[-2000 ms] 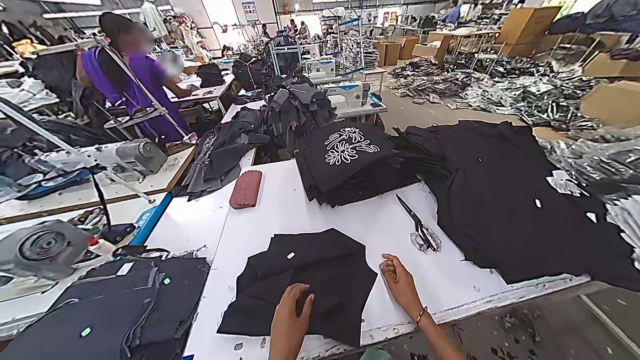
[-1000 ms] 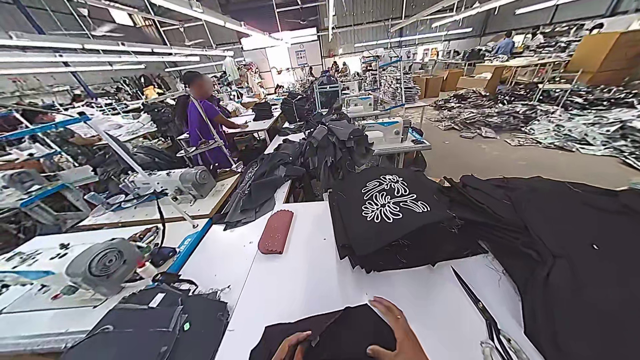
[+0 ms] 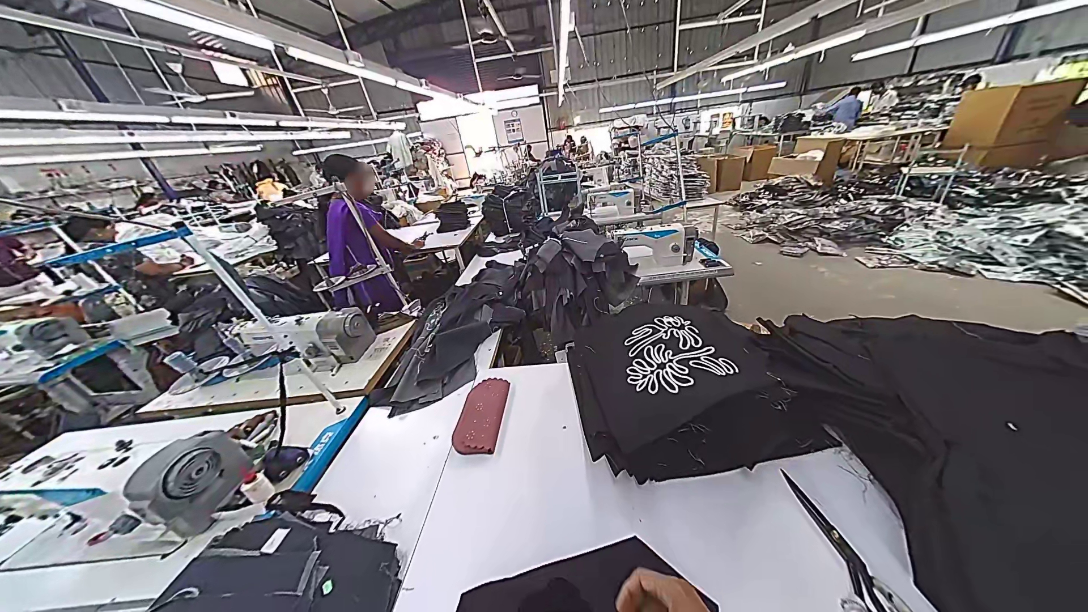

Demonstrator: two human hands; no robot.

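Note:
One hand shows at the bottom edge, my right hand (image 3: 659,591), on a dark cut fabric piece (image 3: 586,574) that lies on the white tabletop (image 3: 527,493); its fingers are mostly cut off by the frame. My left hand is out of view. Beyond the piece sits a stack of black fabric panels (image 3: 671,416) whose top panel carries a white looped plant design. Fabric scissors (image 3: 837,540) with dark blades lie to the right, their handles cut off below. A red scalloped case (image 3: 481,416) rests left of the stack.
Large black cloth (image 3: 1003,442) covers the right side. At lower left are a grey fabric stack (image 3: 280,565) and a sewing machine (image 3: 187,476). Dark cloth pieces (image 3: 569,272) are heaped behind the table. A person in purple (image 3: 361,238) stands at another table, back left.
The view has tilted up. The dark piece lay spread with both hands at it two seconds ago; one second ago both hands held it bunched or folded. My left hand has left the view.

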